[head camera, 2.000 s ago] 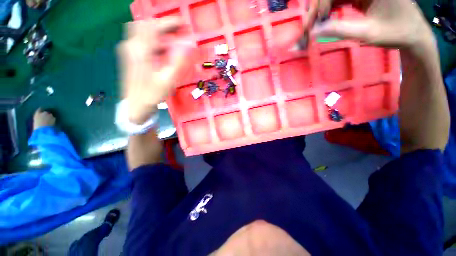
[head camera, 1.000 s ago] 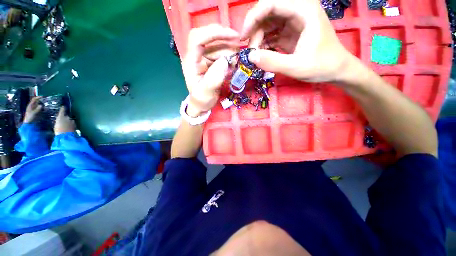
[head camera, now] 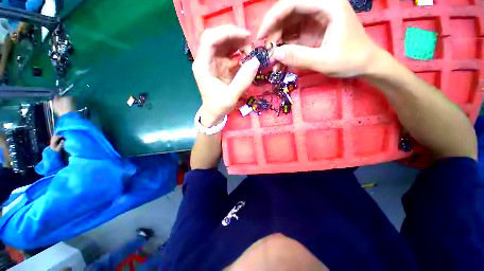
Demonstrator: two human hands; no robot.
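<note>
My left hand (head camera: 220,74), with a white band at the wrist, and my right hand (head camera: 323,45) hold a small dark wired component (head camera: 259,56) between their thumbs and fingertips. The fingers partly hide it. They are above the red compartment tray (head camera: 323,145). Below the hands, a cluster of wired parts (head camera: 262,105) with yellow marks and white tags lies across several pockets. A green pad (head camera: 420,43) sits in a pocket at the right.
A small part with a white tag (head camera: 139,100) lies on the green bench (head camera: 122,63) at left. A blue-sleeved coworker (head camera: 90,169) is at far left, near dark parts (head camera: 60,47). Another dark clump (head camera: 362,5) is at the tray's top. A dark part (head camera: 405,142) lies beside my right forearm.
The yellow-banded ring part seen between my hands a second ago no longer shows there. Both hands keep nearly the same pose. The view has shifted slightly, and the coworker's arms have moved.
</note>
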